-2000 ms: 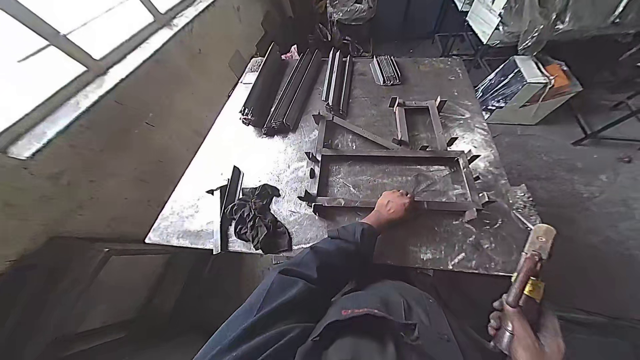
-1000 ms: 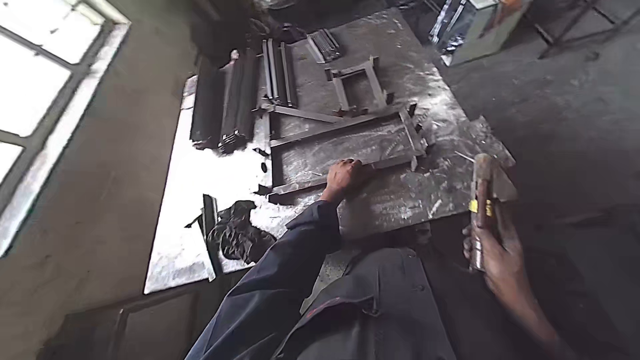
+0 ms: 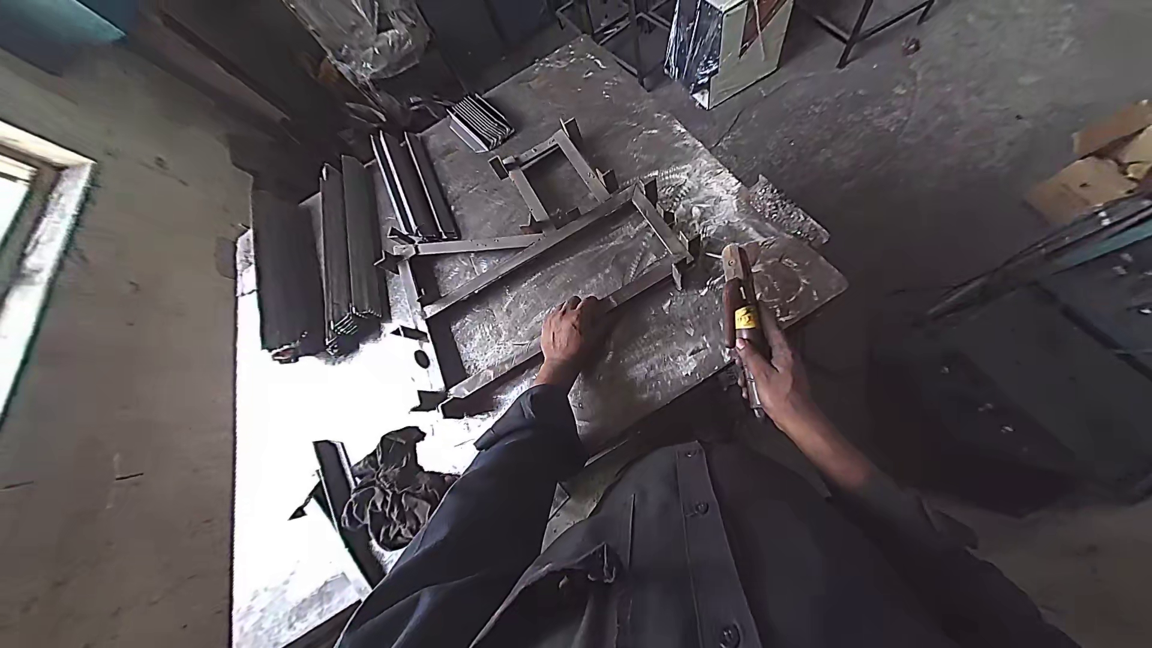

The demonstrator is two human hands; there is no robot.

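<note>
My left hand grips the near bar of a rectangular steel frame, which lies on a metal-topped table. At the table's right edge my right hand is closed around a dark tool handle with a yellow band; the kind of tool cannot be told. A smaller steel frame lies against the far side of the larger one. Short upright tabs stand at the corners of both frames. A crumpled dark cloth and a steel angle piece lie near my left forearm.
Bundles of dark steel profiles lie at the table's left, with a small stack of metal strips at the far end. A wall and window are on the left. Beyond the table stands a plastic-wrapped box; cardboard lies far right.
The view has turned and shifted. My left hand stays on the near bar of the frame. My right hand, still holding the tool, is now closer to the table's right edge.
</note>
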